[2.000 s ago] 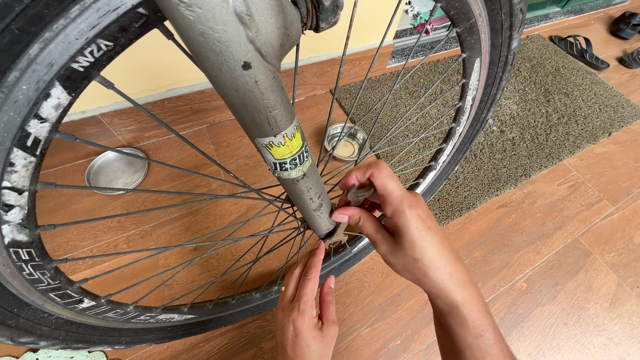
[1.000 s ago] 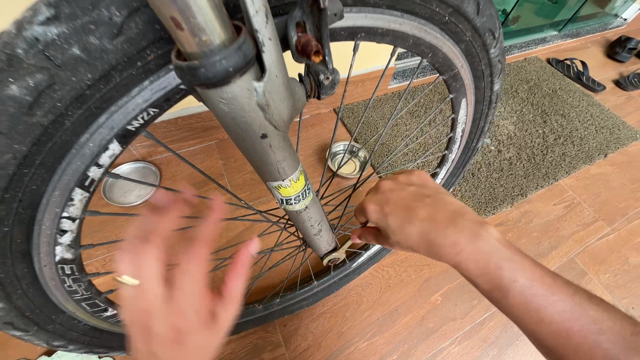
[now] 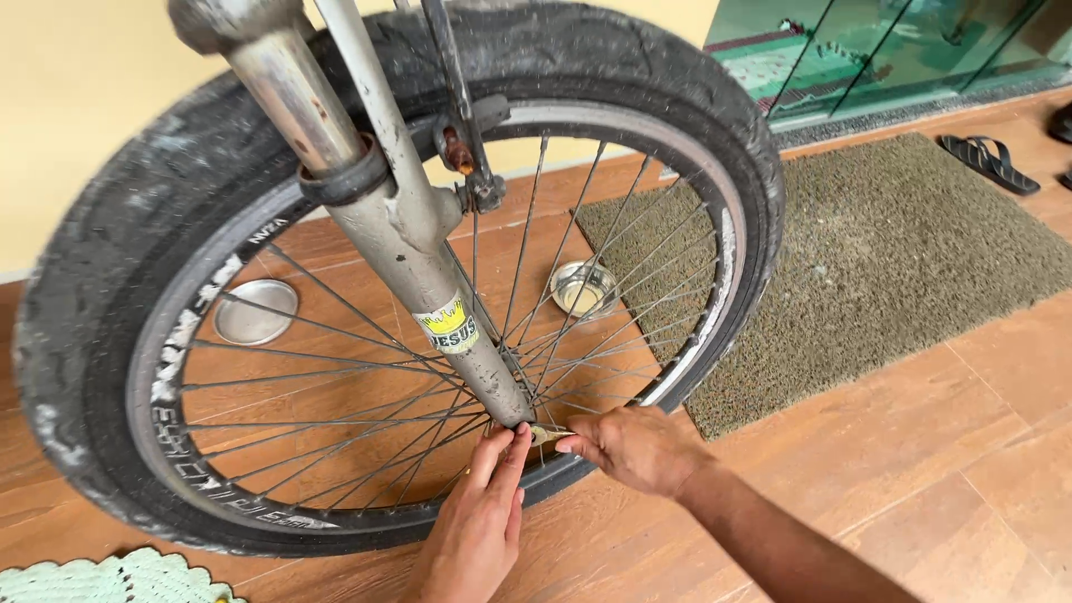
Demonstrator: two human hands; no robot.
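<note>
A bicycle's front wheel with a worn black tire (image 3: pixel 92 335) stands upright, held in a grey suspension fork (image 3: pixel 410 260) that bears a yellow sticker (image 3: pixel 450 325). At the fork's lower end, my right hand (image 3: pixel 641 448) grips a wrench (image 3: pixel 548 435), whose head sits at the axle. My left hand (image 3: pixel 481 511) touches the bottom of the fork with its fingertips, just left of the wrench head; whether it holds a small part cannot be told. Spokes run behind both hands, and a rusty rim brake (image 3: pixel 461 155) is mounted higher on the fork.
Behind the spokes, a metal dish (image 3: pixel 255 311) and a metal bowl (image 3: pixel 584 290) rest on the wood-look tile floor (image 3: pixel 888 494). A brown doormat (image 3: pixel 871 268) lies to the right, with a black sandal (image 3: pixel 990 163) beyond it. A crocheted mat (image 3: pixel 109 579) is at lower left.
My left hand, raised away from the fork one second ago, is back at its lower end. My right hand stays at the axle with the wrench. The view now takes in more of the wheel's top.
</note>
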